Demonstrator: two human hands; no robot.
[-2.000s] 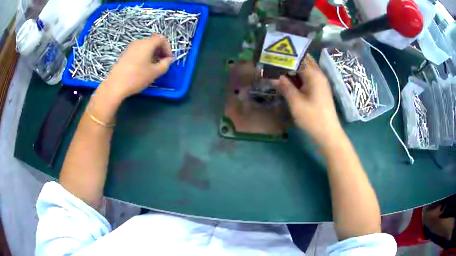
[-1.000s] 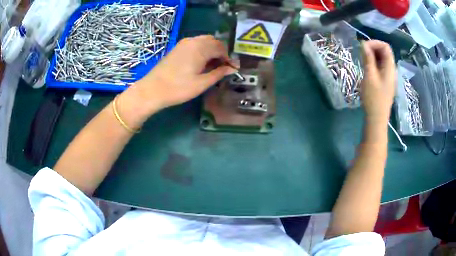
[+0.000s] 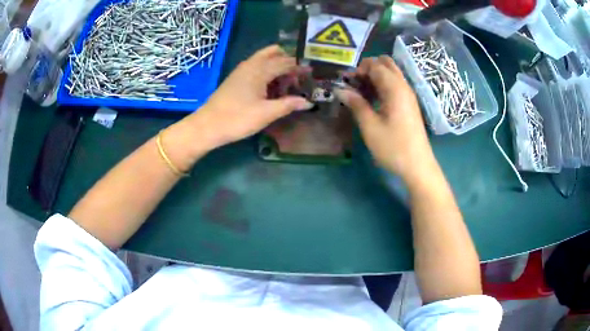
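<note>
Small steel fixture blocks (image 3: 323,95) sit on the brown press base plate (image 3: 310,139), below the press head with its warning label (image 3: 333,40). My left hand (image 3: 255,94) is at the left side of the blocks, thumb and fingers against them. My right hand (image 3: 386,110) is at their right side, fingers curled, thumb at the blocks. The two hands grip the blocks between them. The hands partly hide the blocks, and whether a pin is in them cannot be told.
A blue tray (image 3: 210,84) of slim metal parts is at the left. A clear box (image 3: 446,84) of similar parts and a smaller box (image 3: 535,126) are at the right. A red-knobbed lever (image 3: 514,6) hangs above. A white cord (image 3: 501,123) and black phone (image 3: 57,158) lie on the tabletop.
My right hand has moved left from beside the right-hand boxes to the fixture. My left hand stays at the fixture. The two separated blocks now appear together between my hands.
</note>
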